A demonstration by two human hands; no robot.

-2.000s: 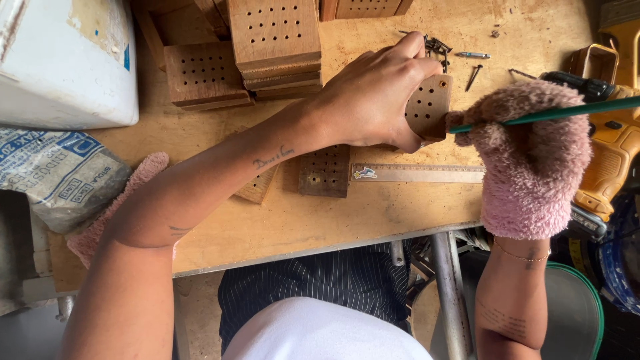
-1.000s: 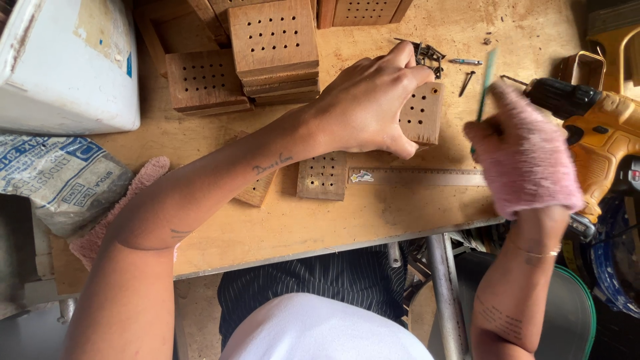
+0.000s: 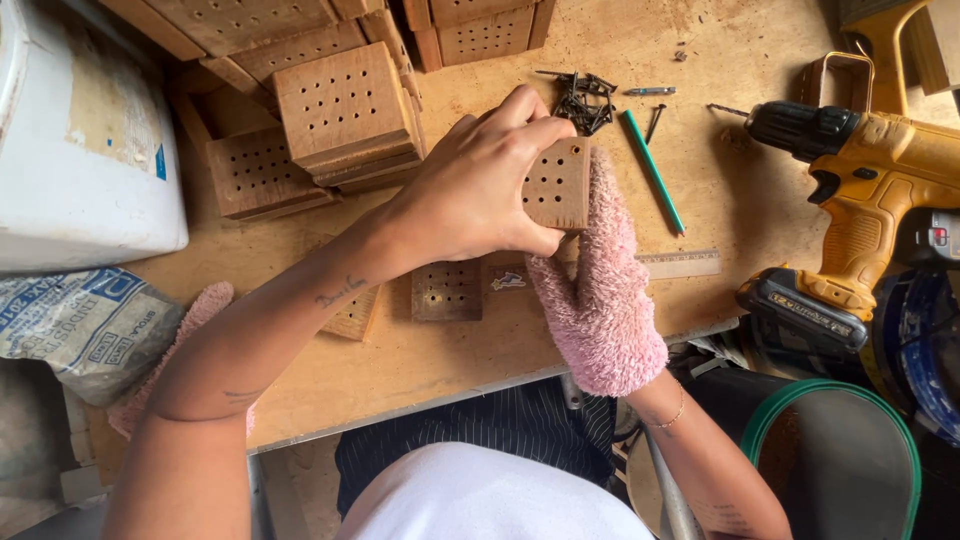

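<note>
My bare left hand (image 3: pixel 484 184) grips a drilled wooden block (image 3: pixel 559 184) between thumb and fingers above the bench. Against the block's right side rests my right hand (image 3: pixel 600 300), in a fluffy pink glove, its fingers along the edge and its thumb below; part of its hold is hidden. A green pencil (image 3: pixel 654 172) lies on the bench, beside a loose screw (image 3: pixel 656 124) and a driver bit (image 3: pixel 650 91). Dark screws (image 3: pixel 585 101) are heaped just beyond the block. Nearer me are a transparent ruler (image 3: pixel 682 264), partly under the glove, and a small drilled block (image 3: pixel 448 292).
Stacked drilled blocks (image 3: pixel 341 105) stand at the back left, near a white plastic container (image 3: pixel 90 142). A yellow cordless drill (image 3: pixel 855 180) lies at right, its bit pointing left. A crumpled plastic bag (image 3: pixel 97 330) and a second pink glove (image 3: pixel 206 307) sit at left.
The pencil was in my right hand and now lies on the bench. My gloved right hand has moved left to the block, which my left hand still holds.
</note>
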